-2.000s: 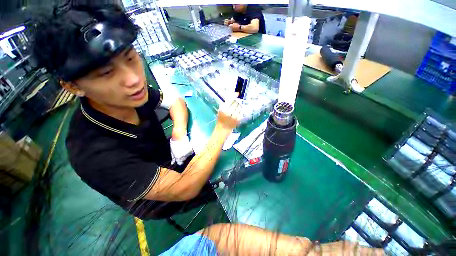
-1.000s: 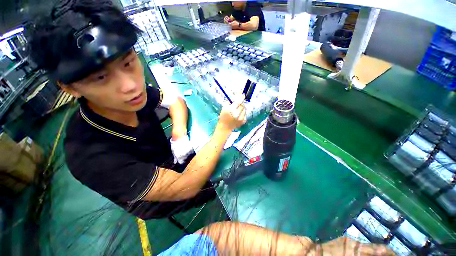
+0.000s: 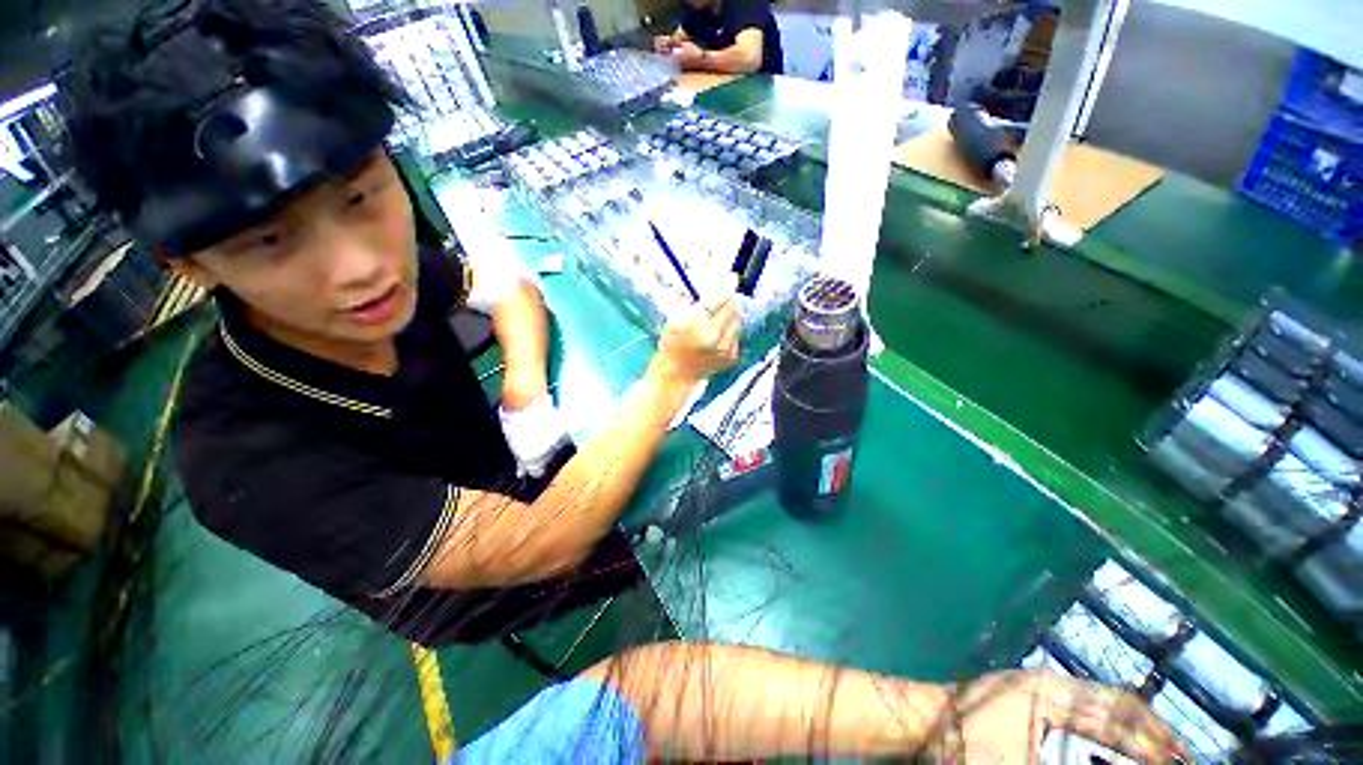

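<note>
My left hand (image 3: 1054,714) is at the bottom right, partly cut off by the lower edge and crossed by blurred hair strands. Its fingers are curled over a small white-and-black unit (image 3: 1082,747), of which only a part shows. A clear tray (image 3: 1196,658) of white units with dark gaps lies just beyond the hand. My right hand is not in view.
A seated neighbour (image 3: 329,404) holds up a thin dark stick (image 3: 674,260) and a black-ended unit (image 3: 752,262). A black heat gun (image 3: 819,419) stands nozzle up on the green bench. Trays lie behind, beside a white post (image 3: 867,165); another tray (image 3: 1271,434) is right.
My left hand has risen slightly into view, and the white-and-black unit now shows under its fingers. The view has shifted a little. The neighbour's stick and unit were raised and tilted.
</note>
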